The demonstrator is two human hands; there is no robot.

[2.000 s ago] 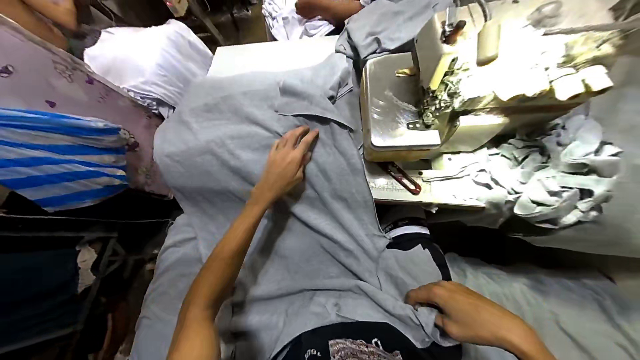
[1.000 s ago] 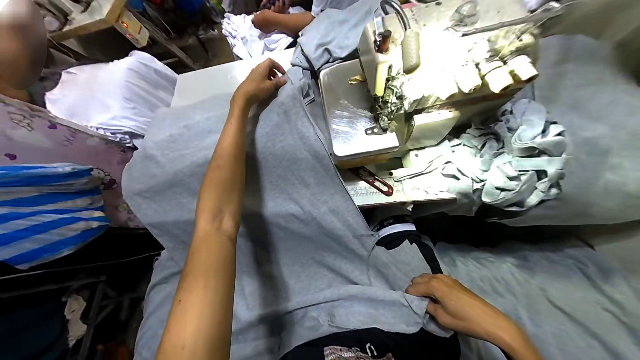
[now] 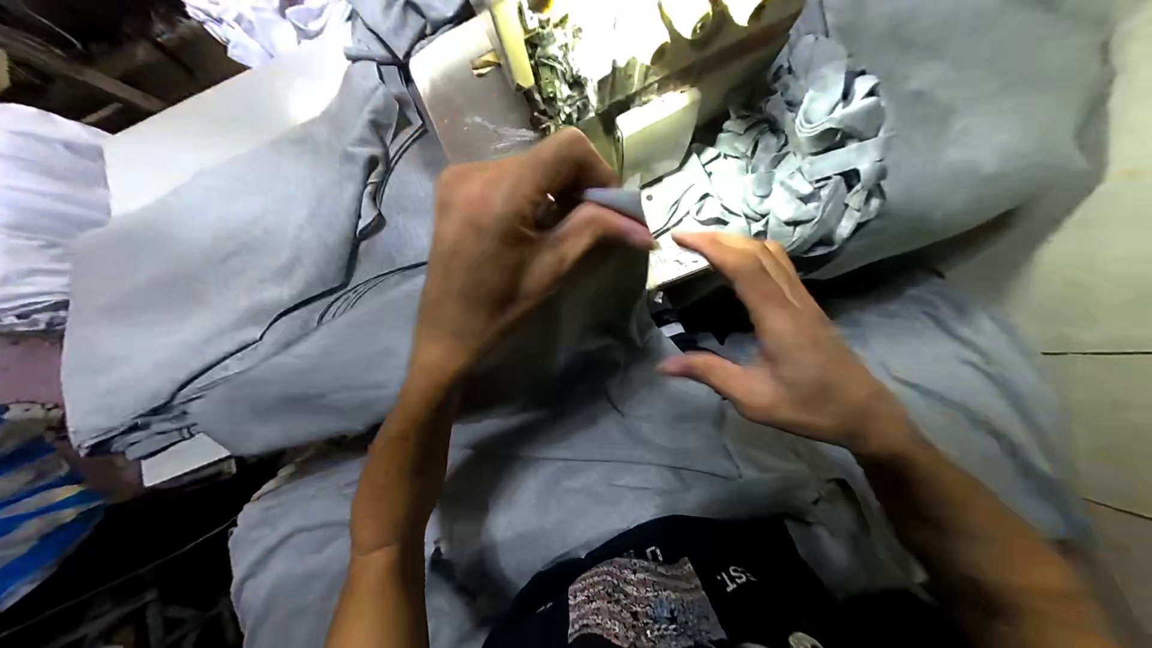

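Observation:
My left hand (image 3: 522, 234), blurred, pinches a raised edge of grey knit fabric (image 3: 243, 225) between thumb and fingers, just in front of the sewing machine (image 3: 621, 63). To its right my right hand (image 3: 774, 333) has its thumb and fingers apart, with nothing seen between them, over the fabric beside the machine bed's corner. The fabric spreads from the table at the left down to my lap, with folds and dark seam lines across it. The machine's needle area is partly behind my left hand.
Grey fabric strips (image 3: 801, 153) lie heaped right of the machine. A white cloth pile (image 3: 49, 207) is at the far left, above a blue-and-white striped item (image 3: 40, 513). More grey cloth (image 3: 972, 108) hangs at the right, beside a tiled floor (image 3: 1093, 396).
My left hand has come back from the far edge of the fabric to the machine's front, lifting an edge. My right hand has let go of the cloth near my lap and moved up. The view has shifted.

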